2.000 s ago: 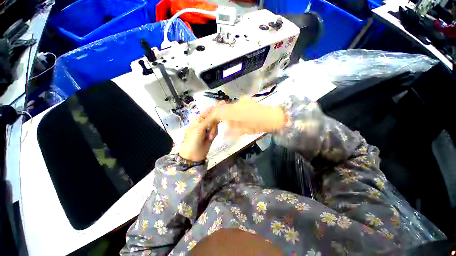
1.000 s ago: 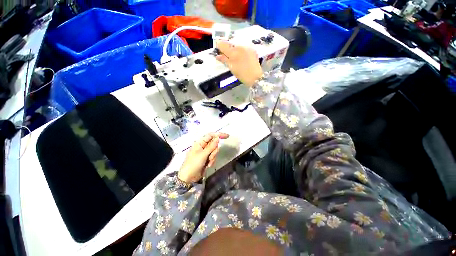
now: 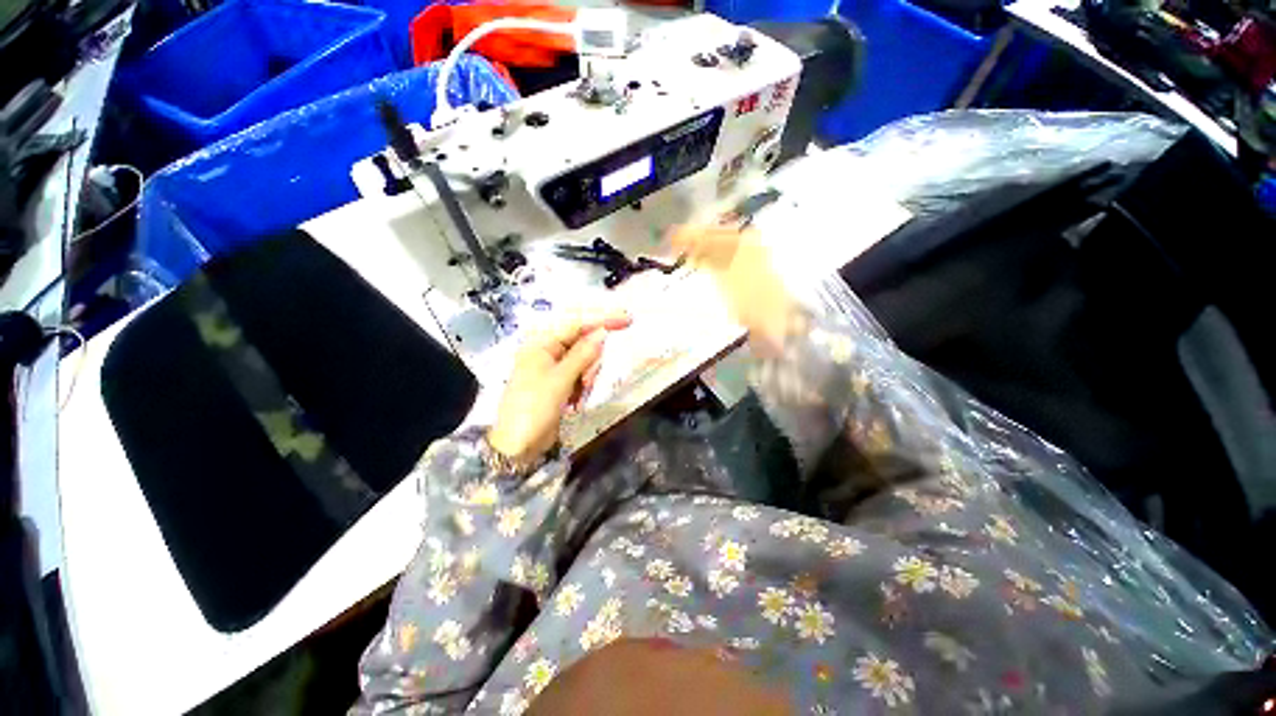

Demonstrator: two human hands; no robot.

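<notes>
My left hand is over the white table in front of the needle area, thumb and fingertips close together; I cannot tell whether something small is between them. My right hand is blurred, to the right of it above the table's front edge; its grip is unclear. The white sewing machine stands behind both hands with its display lit. Dark thread snips on a black cord lie beside the needle area. The black mesh panel with a camouflage strip lies flat on the left.
Blue bins stand behind the machine, one lined with clear plastic. A clear plastic sheet and large black material are at the right. An orange-red item is behind the machine.
My right hand first left my left hand for the top of the machine, then came down to the table's right part. My left hand stays in front of the needle area.
</notes>
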